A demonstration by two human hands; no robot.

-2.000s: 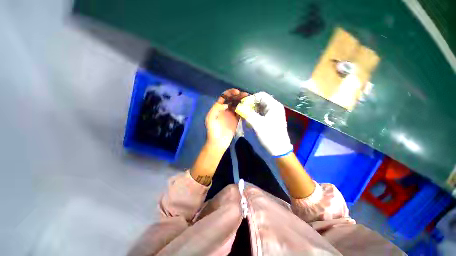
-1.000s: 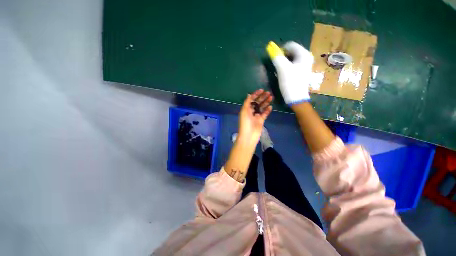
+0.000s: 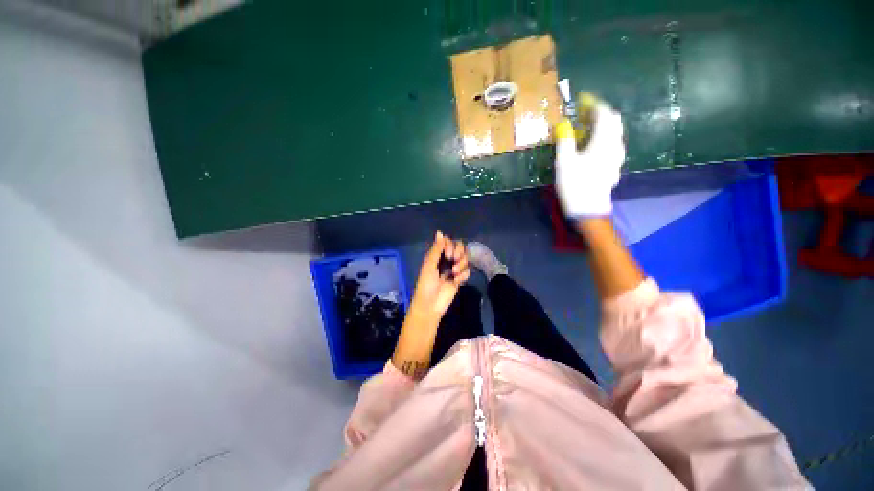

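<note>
My left hand (image 3: 441, 276) is bare, with fingers curled around a small black part (image 3: 446, 268), in front of the bench edge. My right hand (image 3: 586, 163), in a white glove with yellow fingertips, is over the bench's front edge, right of the cardboard pad (image 3: 474, 134). Its thumb and fingers are apart beside a slim tool with a white end (image 3: 564, 90); blur hides whether they touch it. A small round white thing (image 3: 499, 95) lies on the pad with a small dark bit beside it.
The green bench (image 3: 316, 125) runs across the top. A blue bin (image 3: 327, 312) with black parts stands on the floor at left. A larger blue bin (image 3: 709, 288) stands below the bench at right, beside a red stool (image 3: 830, 216). My foot (image 3: 486, 257) is between them.
My gloved right hand has gone from the left of the pad to its right side. My left hand's fingers have curled over the black part. The camera view has shifted and turned.
</note>
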